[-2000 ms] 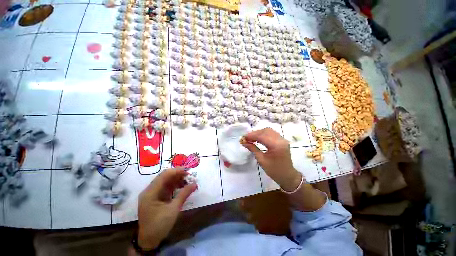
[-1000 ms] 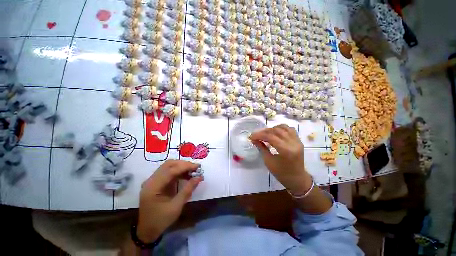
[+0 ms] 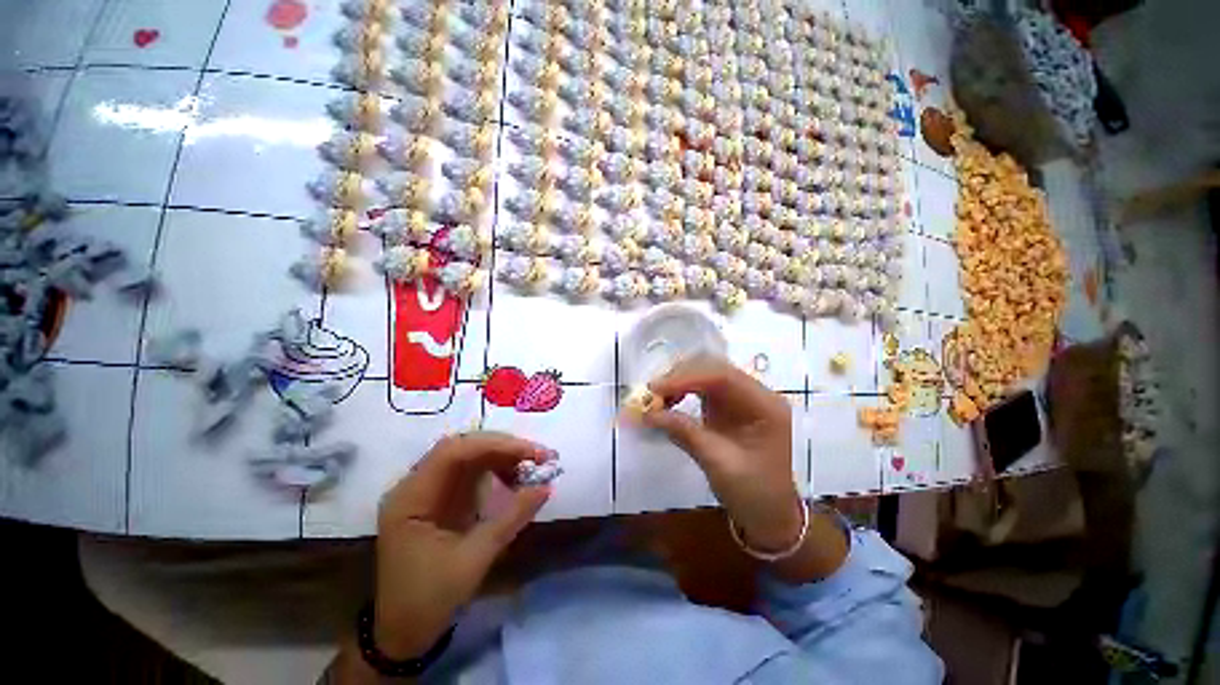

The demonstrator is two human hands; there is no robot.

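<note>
My left hand [image 3: 462, 515] pinches a small grey part [image 3: 539, 471] between thumb and fingertips, above the table's front edge. My right hand [image 3: 729, 448] pinches a small orange part [image 3: 645, 400] at the near left rim of the white glue bowl [image 3: 678, 335]. The two parts are apart. My right fingers hide the bowl's near side. Assembled grey and orange pieces [image 3: 582, 228] stand in long close rows beyond the bowl.
Loose grey parts [image 3: 74, 268] lie at the left, with a smaller blurred cluster [image 3: 301, 462] nearer. An orange heap [image 3: 1010, 281] lies at the right, a few orange parts [image 3: 880, 423] beside it. A black phone [image 3: 1013, 431] lies at the right edge. A dark basin [image 3: 997, 80] stands far right.
My right hand has moved from over the bowl to its near left rim, bringing the orange part closer to my left hand. My left hand still holds the grey part, now turned more level.
</note>
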